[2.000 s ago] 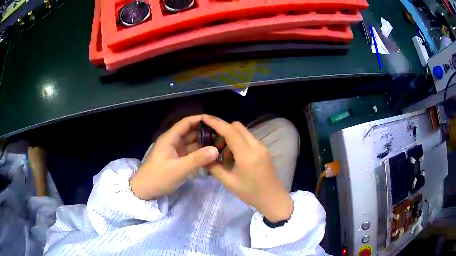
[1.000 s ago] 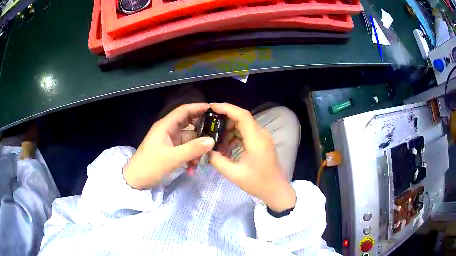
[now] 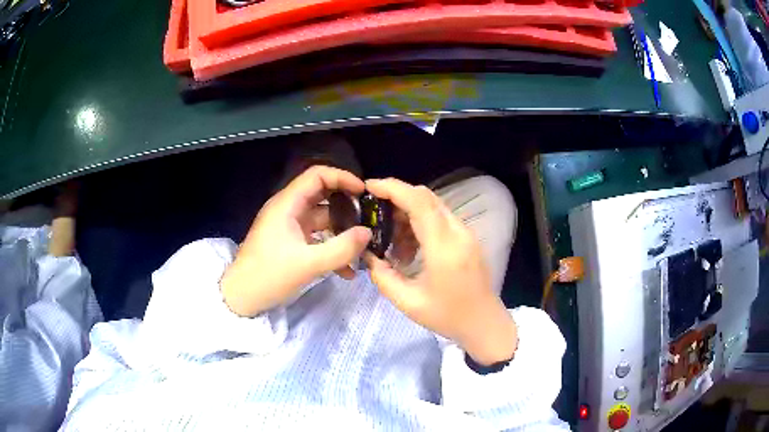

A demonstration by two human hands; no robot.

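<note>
A dark, shiny round watch head is held on edge between my two hands, above my lap. A small yellow mark shows on it. My left hand holds it from the left, with the thumb at its lower edge. My right hand holds it from the right, with fingers at its top and thumb below. The fingers hide part of it. A stack of red foam trays lies on the green bench ahead, over a black foam tray.
A white machine stands at the right, with a black fixture, a brown fixture and a red emergency stop. A blue pen lies on the bench. Another person's sleeve is at the left.
The watch head has turned between my fingers, so its dark face with the yellow mark now shows. The trays have shifted up in the view.
</note>
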